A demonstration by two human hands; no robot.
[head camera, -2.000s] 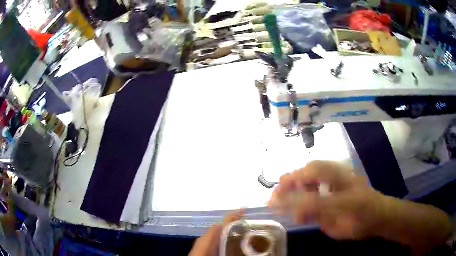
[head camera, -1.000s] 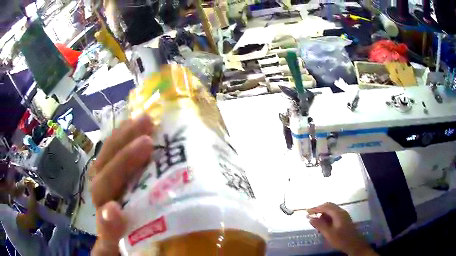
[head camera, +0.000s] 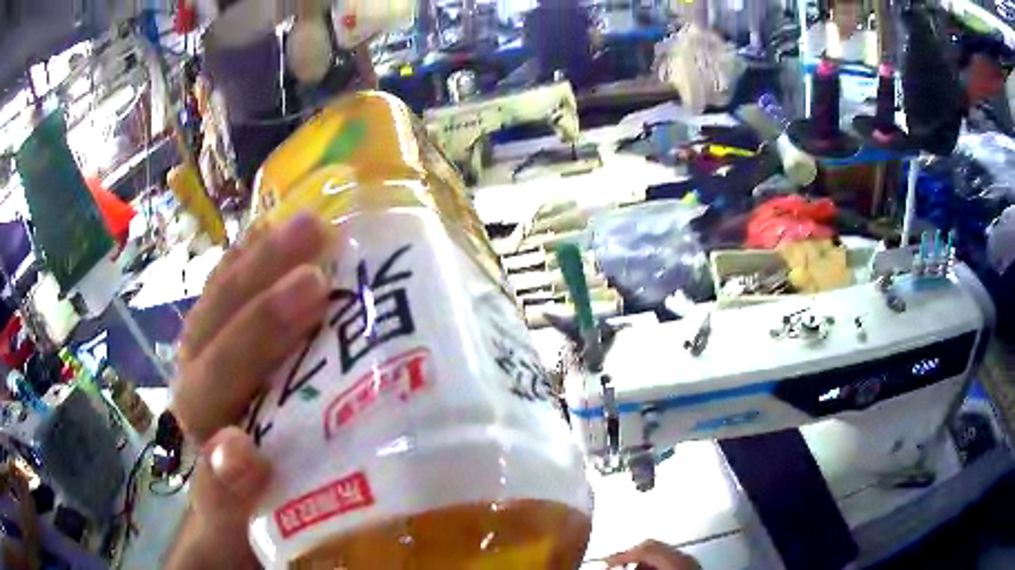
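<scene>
A large tea bottle (head camera: 445, 367) with amber liquid and a white and yellow label fills the left middle of the view, close to the camera and tilted with its base toward the lower right. My left hand (head camera: 250, 345) is wrapped around its left side. The bottle's mouth is not visible. My right hand (head camera: 651, 556) shows only as a small part at the bottom edge, below the sewing machine; whether it holds anything cannot be seen.
The white sewing machine head (head camera: 768, 367) stands at the right, with a dark navy panel (head camera: 788, 501) below it. Behind are a green-handled tool (head camera: 575, 290), a red bag (head camera: 788, 220), an open box (head camera: 748, 264) and dark thread cones (head camera: 825, 106). Another machine (head camera: 501, 120) stands farther back.
The view has tilted up, showing more of the workshop behind. The bottle was first low at the table edge, then raised in my left hand. My right hand has dropped mostly out of view.
</scene>
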